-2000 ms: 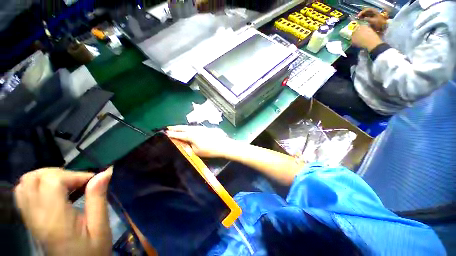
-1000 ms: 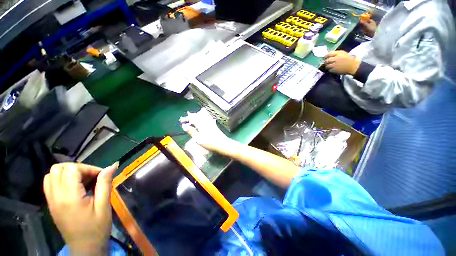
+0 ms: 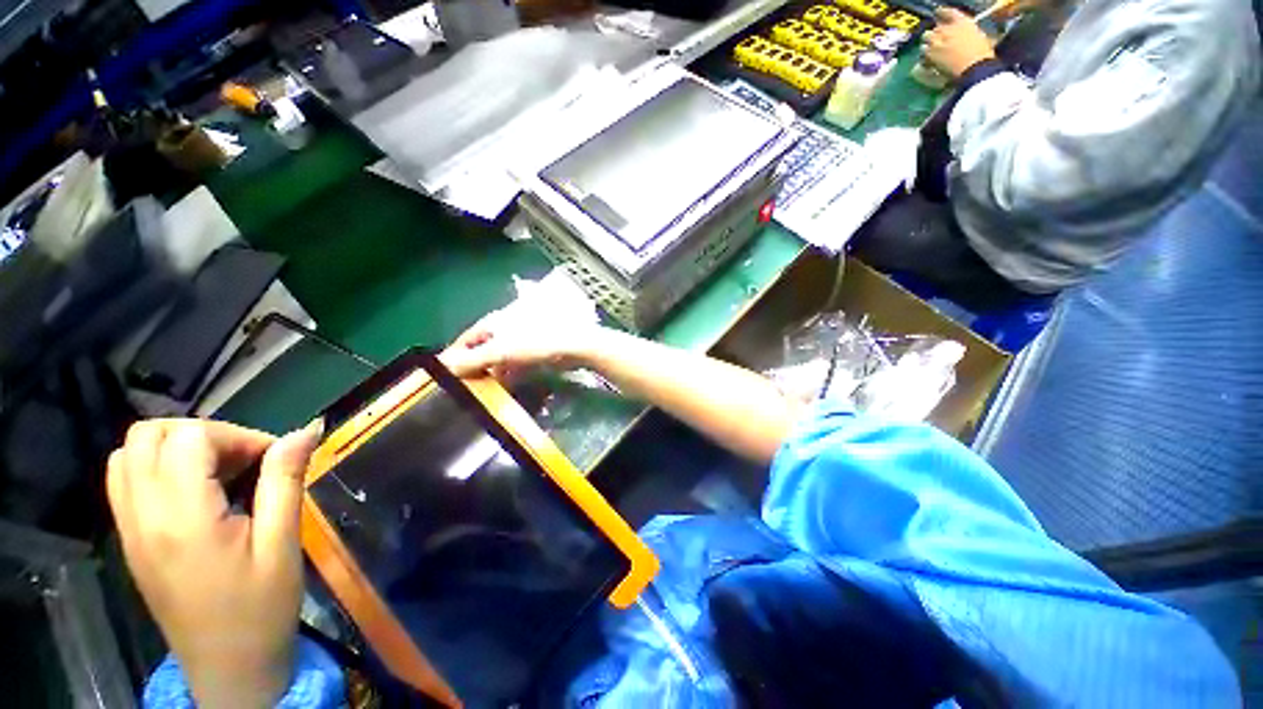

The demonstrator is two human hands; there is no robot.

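Observation:
A glossy dark panel (image 3: 471, 513) lies over an orange frame (image 3: 561, 478) in front of me, tilted, partly against my blue smock. The orange shows along its right side, left side and top. My left hand (image 3: 222, 533) pinches the black top left edge between thumb and finger. My right hand (image 3: 520, 346) is at the top right corner, its fingertips on the corner; a crumpled white wipe (image 3: 554, 298) lies just behind that hand. A thin black-bordered clear piece (image 3: 298, 367) lies behind the panel.
A stack of pale-bordered panels on a vented box (image 3: 623, 270) stands on the green bench (image 3: 353, 263). A carton with clear film (image 3: 956, 326) is at right. Another person in grey (image 3: 1108, 153) sits beyond, near yellow parts (image 3: 796, 63). Dark flat pieces (image 3: 208, 319) lie left.
My right hand has moved from the crumpled wipe back to the panel's top right corner. My left hand stays at the top left edge. The neighbouring person's arm has moved.

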